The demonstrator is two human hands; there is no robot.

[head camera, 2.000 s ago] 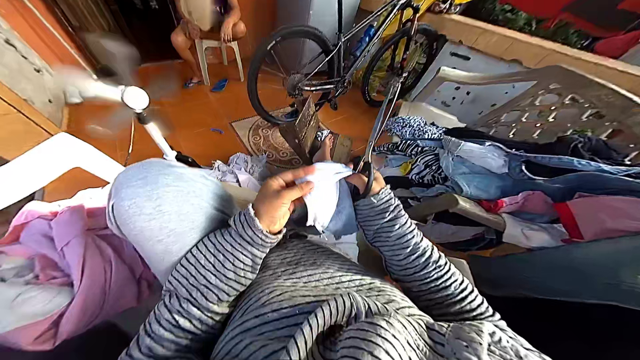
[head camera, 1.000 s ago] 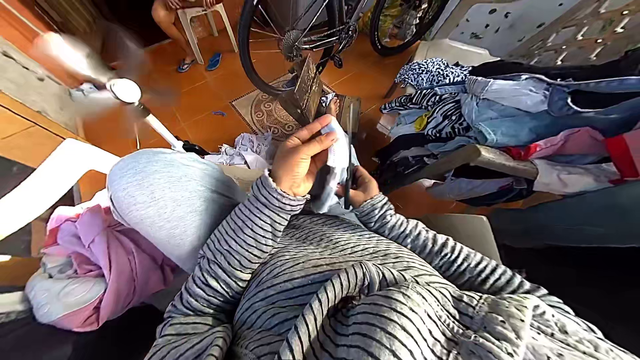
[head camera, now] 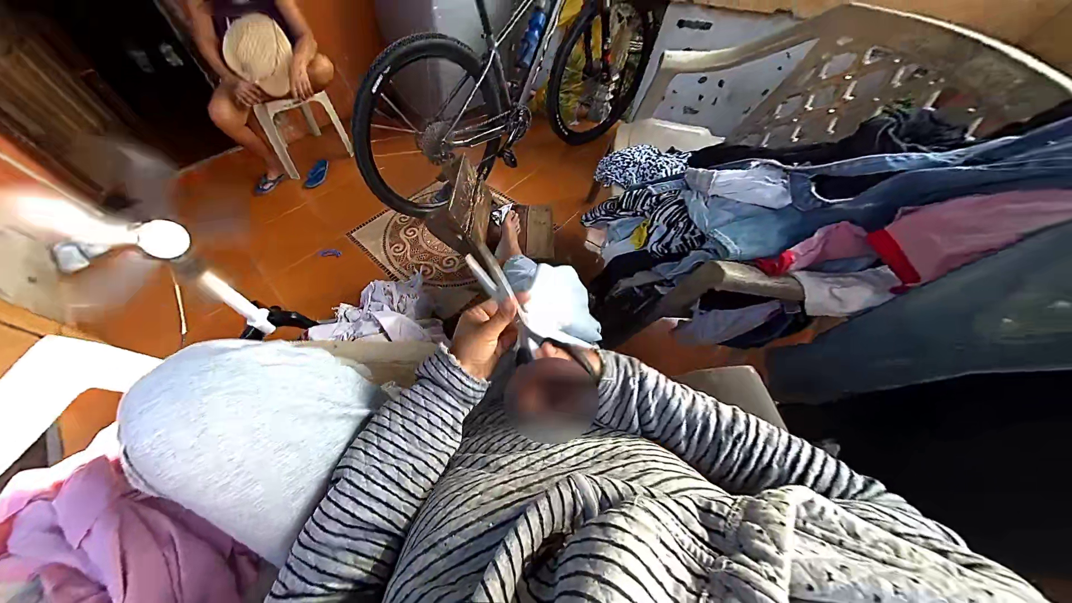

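My left hand (head camera: 486, 333) pinches the edge of a pale cloth (head camera: 559, 303) beside the blades of a pair of scissors (head camera: 502, 289). At the scissors' dark handle, my right hand (head camera: 569, 358) is closed, partly covered by a blurred round patch. The blades point away from me and look parted, with the cloth hanging to their right. A rounded pale blue fabric bundle (head camera: 243, 427) lies to my left, above pink cloth (head camera: 117, 536).
Clothes (head camera: 737, 218) are heaped over a plastic chair (head camera: 804, 50) on the right. A bicycle (head camera: 469, 109) stands ahead, near a seated person (head camera: 260, 75). A fan (head camera: 163, 239) is at left; light rags (head camera: 385, 314) lie beyond the bundle.
The scissors, upright by the cloth before, now point forward and left with their blades parted. My left hand has lowered towards my right hand. The view has shifted.
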